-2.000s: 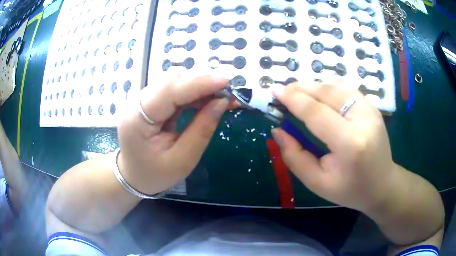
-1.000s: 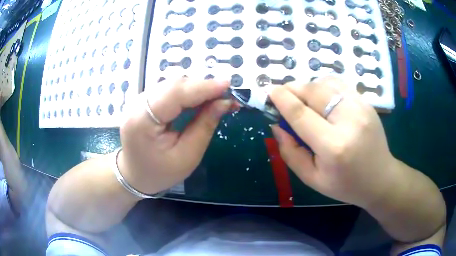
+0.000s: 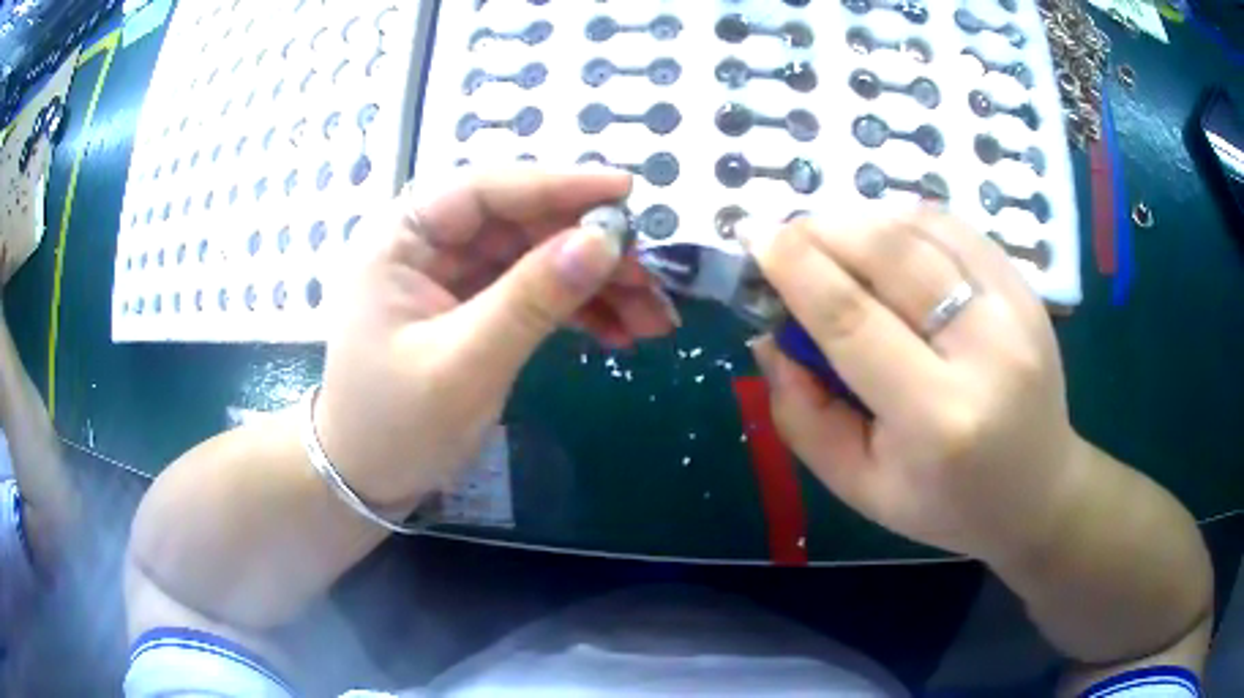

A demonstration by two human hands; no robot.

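Note:
My left hand (image 3: 443,327) pinches a small round silver part (image 3: 610,222) between thumb and fingertips, just in front of the near edge of the white foam tray (image 3: 679,191). My right hand (image 3: 914,368) is closed around cutters (image 3: 723,277) with silver jaws and blue handles. The jaws point left toward the small part; they are blurred, and I cannot tell if they touch it. The foam tray has dumbbell-shaped cut-outs, many with shiny parts. Tiny white specks (image 3: 692,357) lie on the green surface below my hands.
A second white foam tray (image 3: 205,289) lies to the left. Copper-coloured rings (image 3: 1078,62) are piled right of the near tray. A red strip (image 3: 772,471) lies below my right hand, a pale label (image 3: 478,477) by my left wrist. Another person's arm (image 3: 30,423) shows at far left.
My left hand has turned, its thumb raised, so the round part now faces up and its other fingers show below. The cutters remain beside it in my right hand.

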